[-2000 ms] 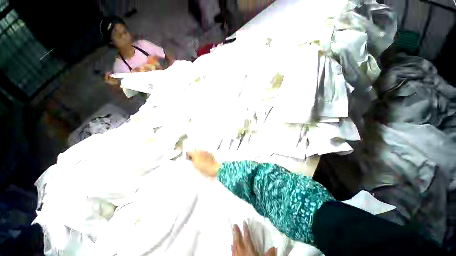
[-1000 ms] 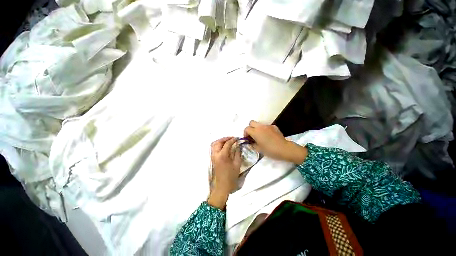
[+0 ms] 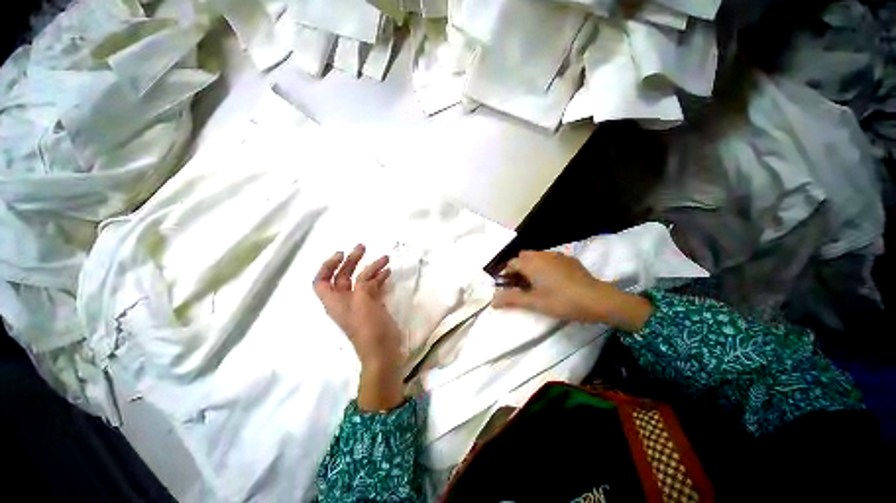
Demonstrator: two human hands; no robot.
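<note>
A white garment (image 3: 432, 246) lies spread over the near table edge in front of me, with folds running toward the apron. My left hand (image 3: 356, 295) is above the cloth, palm partly up, fingers apart and holding nothing visible. My right hand (image 3: 550, 285) is to its right at the table edge, fingers curled around small dark thread snips (image 3: 512, 281). Only a dark part of the snips shows at the fingertips; the rest is hidden in the hand.
Crumpled white garments (image 3: 108, 147) are heaped at the left. Layered white flaps (image 3: 531, 69) lie at the back of the white table (image 3: 491, 157). A greyish cloth pile (image 3: 786, 177) is beyond the table at right. The dark apron (image 3: 560, 442) is below.
My hands were together at a cloth edge; my left hand has moved left, opened and let go. My right hand has shifted slightly right and down. The earliest frame looked farther up the table.
</note>
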